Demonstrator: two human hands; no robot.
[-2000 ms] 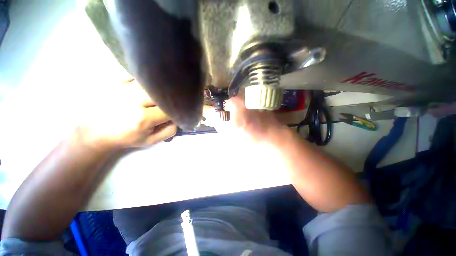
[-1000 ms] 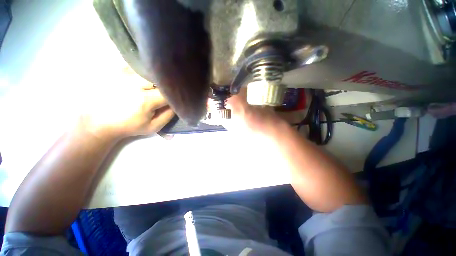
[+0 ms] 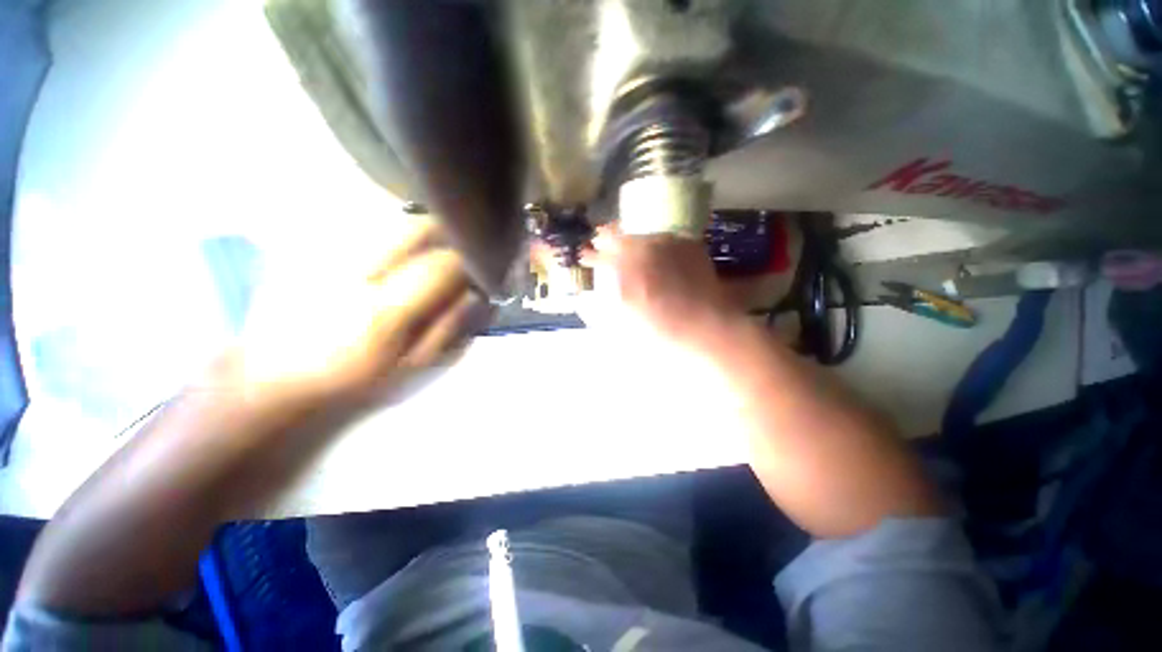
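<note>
A dark fabric piece (image 3: 535,321) shows as a narrow strip under the sewing machine head (image 3: 586,77), beside the small metal parts of the needle area (image 3: 561,248). My left hand (image 3: 382,312) lies at the left end of the strip, fingers bent, washed out by glare and partly behind the dark machine cover. My right hand (image 3: 656,280) is just right of the needle area, fingertips close to it and partly behind the cream tension knob (image 3: 665,206). Glare hides how the fingers meet the cloth.
Right of my right hand lie a red-edged dark object (image 3: 752,245), black-handled scissors (image 3: 831,306) and yellow-green snips (image 3: 937,303). A blue strip (image 3: 1000,363) hangs at the right table edge. A blue crate (image 3: 261,586) is below the table.
The view has shifted a little. My left hand has moved right, closer to the needle area, and less of the dark cloth shows. My right hand stays near the needle area.
</note>
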